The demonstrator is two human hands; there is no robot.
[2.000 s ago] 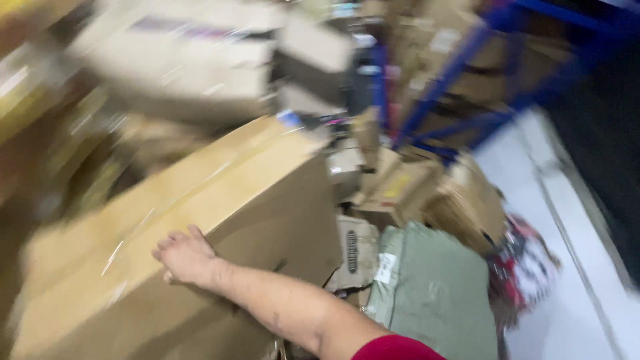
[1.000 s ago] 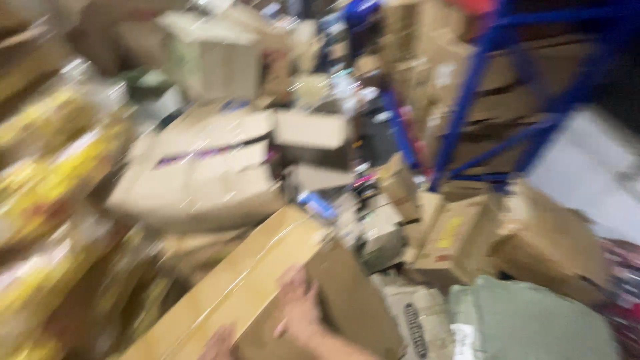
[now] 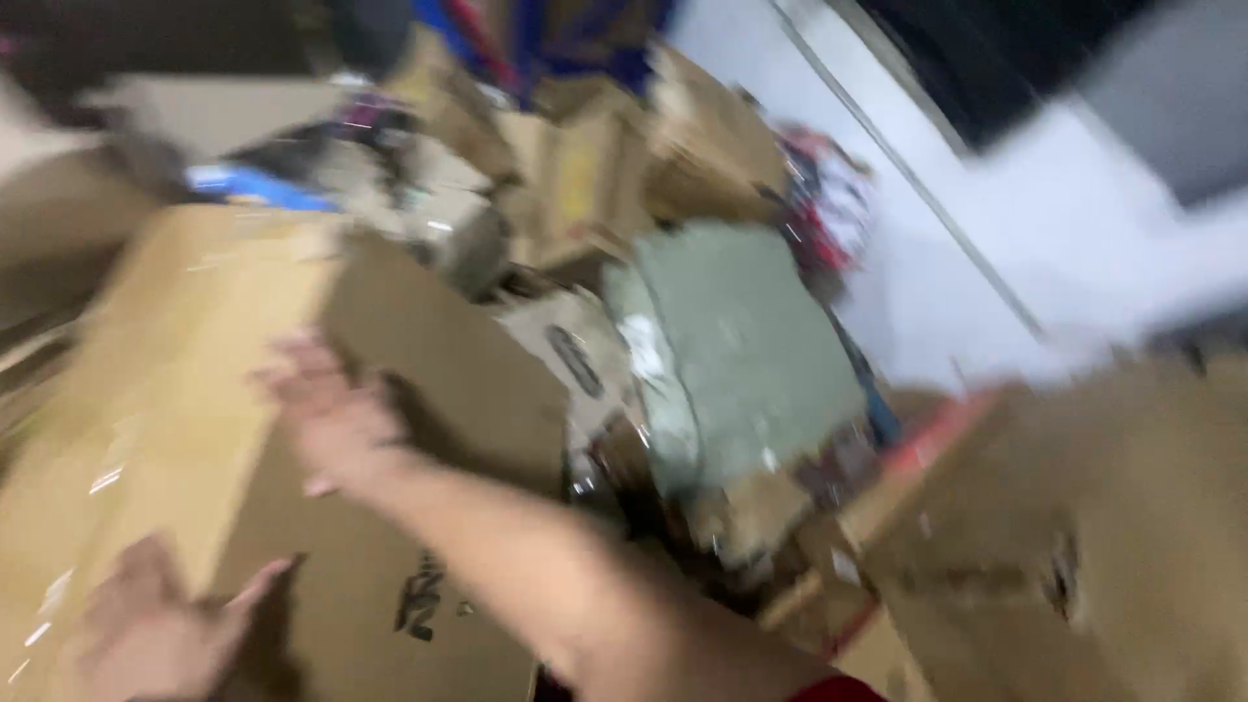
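Observation:
A large taped cardboard box fills the left and lower part of the head view, with dark printing on its side. My right hand lies on the box's upper edge, fingers spread, the arm reaching in from the bottom. At the lower left my left hand is at the same edge, thumb and fingers apart. Both hands are blurred, and neither is closed around anything. Right of the box lies a grey-green plastic parcel, beside a pale package with a dark oval mark.
Open cardboard boxes lie beyond the parcel, near a blue metal frame. A blue item sits behind the large box. More cardboard is at the lower right. A pale floor shows at the upper right.
My left hand, out of view two seconds ago and partly in view one second ago, now shows at the box's edge. The view has swung strongly.

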